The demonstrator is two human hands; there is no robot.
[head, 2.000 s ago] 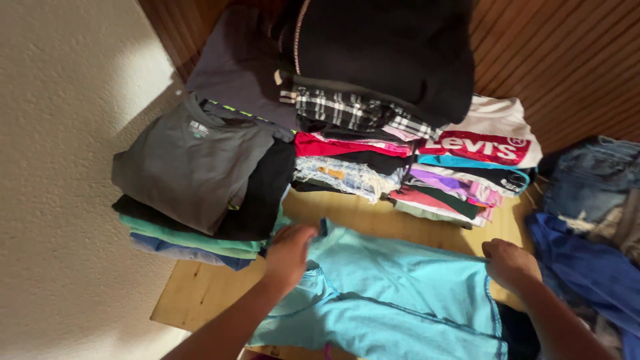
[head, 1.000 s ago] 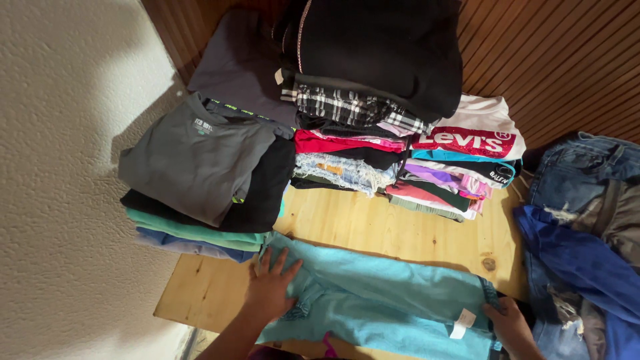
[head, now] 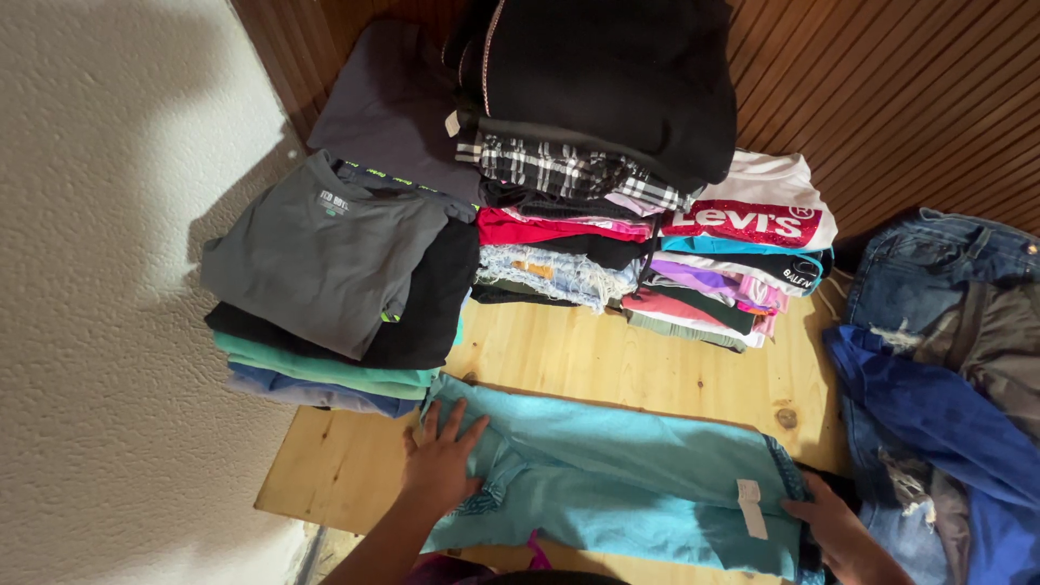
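Observation:
A turquoise garment (head: 617,455), folded lengthwise with a white label near its right end, lies on the light wooden surface (head: 569,349). My left hand (head: 443,455) rests flat with spread fingers on its left end. At its right edge, my right hand (head: 821,512) has thumb and fingers on the dark patterned hem; whether the cloth is pinched there is hard to see. Dark cloth shows beneath that edge. Just beyond my left hand stands a stack topped by a grey T-shirt (head: 325,252), with black, green and blue clothes under it.
Behind are stacks with a black garment (head: 601,81), black-and-white plaid cloth (head: 561,166), frayed denim (head: 552,272) and a white Levi's shirt (head: 756,211). Jeans (head: 910,260) and a blue garment (head: 918,398) lie at right. A textured wall (head: 106,325) borders the left, slatted wood (head: 894,106) the back.
The turquoise garment now lies flatter and narrower, its white label showing since one second ago. My left hand has gone from closed fingers at its edge to spread flat on it.

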